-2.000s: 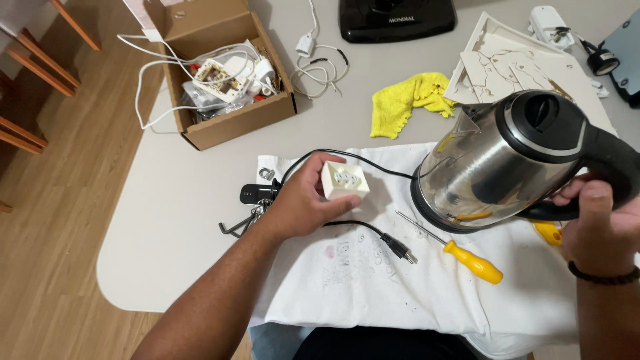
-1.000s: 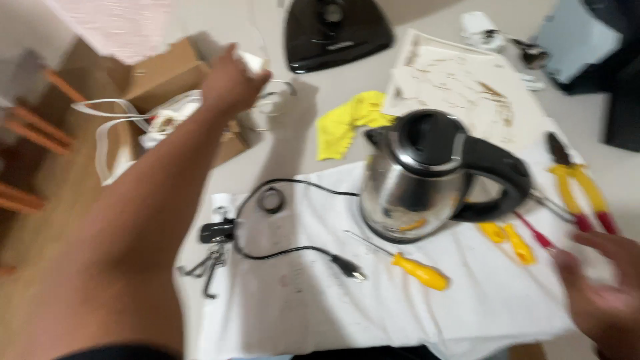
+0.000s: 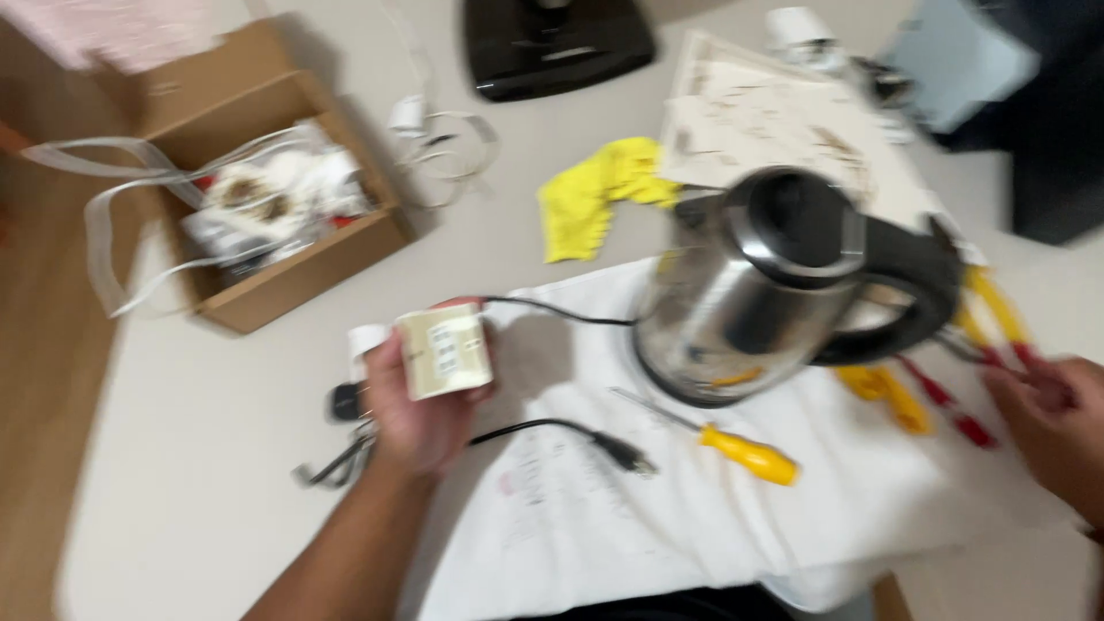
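My left hand is closed around a small cream plastic electrical box, held up over the left edge of a white cloth. At the right, my right hand is at the red and yellow handles of pliers; blur hides whether the fingers grip them. Between the hands stands a steel electric kettle with a black handle. Its black power cord passes behind my left hand, and the plug lies on the cloth. A yellow-handled screwdriver lies in front of the kettle.
An open cardboard box of white parts and cables stands back left. Behind the kettle lie a yellow cloth and a cream panel. A black appliance base is farther back. A small black tripod lies beside my left hand.
My left hand has come back from the cardboard box and holds the small cream box over the cloth. My right hand, on the kettle handle two seconds ago, is now at the pliers.
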